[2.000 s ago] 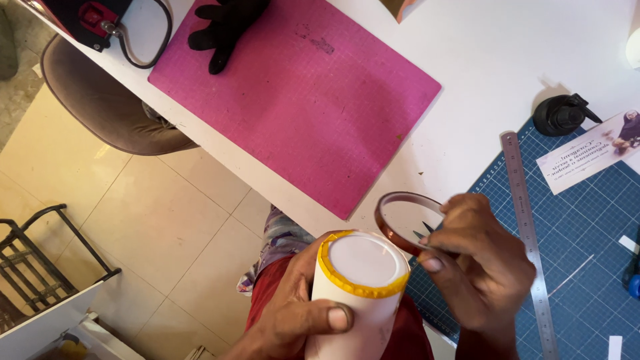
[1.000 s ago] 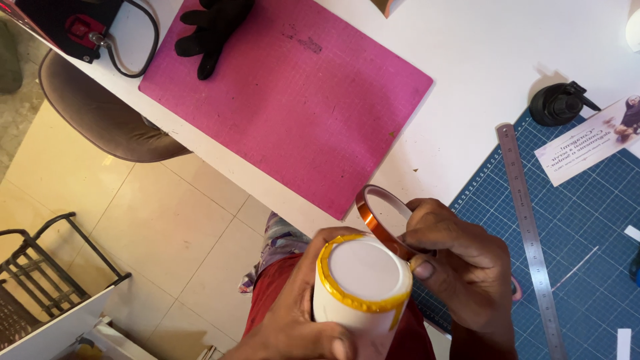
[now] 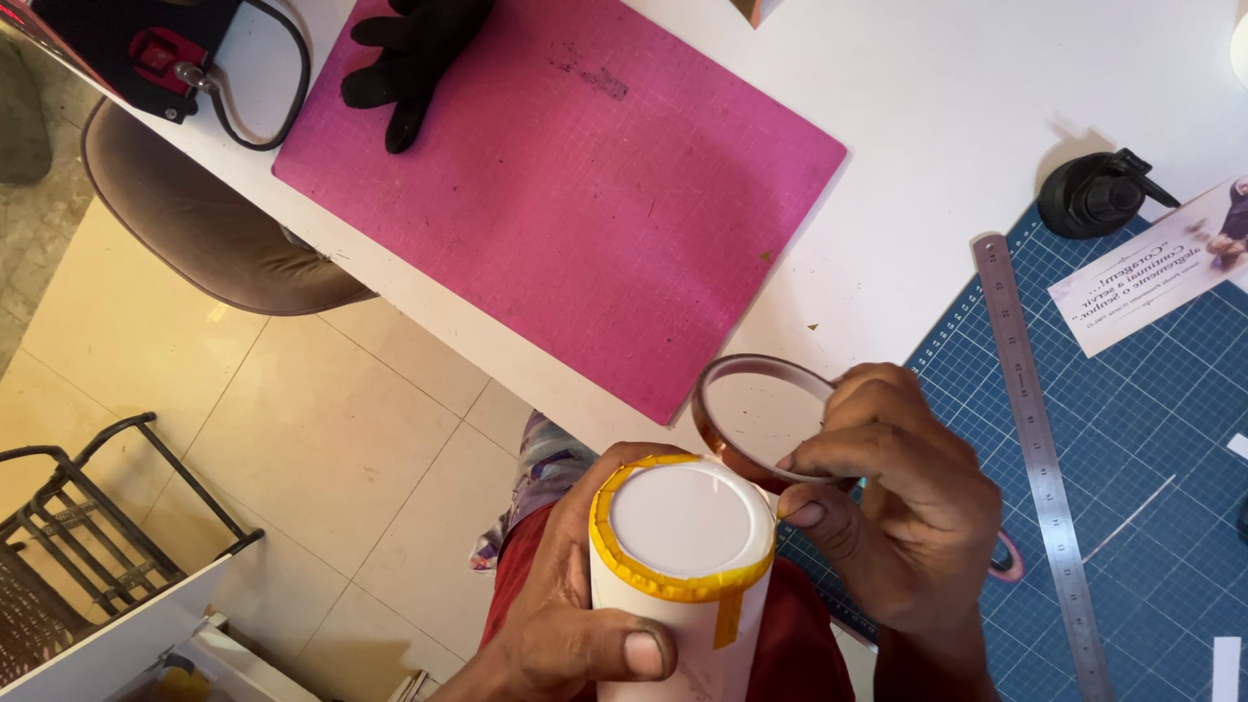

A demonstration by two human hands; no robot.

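My left hand (image 3: 575, 604) grips a white cylindrical bottle (image 3: 673, 624), its flat round base tilted up toward me. Amber heat-resistant tape (image 3: 682, 585) runs around much of the base's rim in creased overlapping pieces, and one short strip hangs down the side. The rim's right part shows white. Held in my right hand (image 3: 877, 487), close beside that rim, is a thin roll of the same kind of tape (image 3: 717, 434). My right thumb and fingertips pinch near the roll's lower edge; whether a tape end is between them, I cannot tell.
A pink cutting mat (image 3: 585, 205) lies on the white table, a black glove (image 3: 414, 58) on its far left. To the right are a steel ruler (image 3: 1033, 429), a blue cutting mat (image 3: 1160, 429), a black bottle lid (image 3: 1092, 195) and a printed paper strip (image 3: 1121, 292). A heat press (image 3: 161, 58) stands upper left.
The bottle has turned in my left hand; a hanging tape strip now shows on its side. My right hand has stayed by the rim with the roll, whose tilt has changed.
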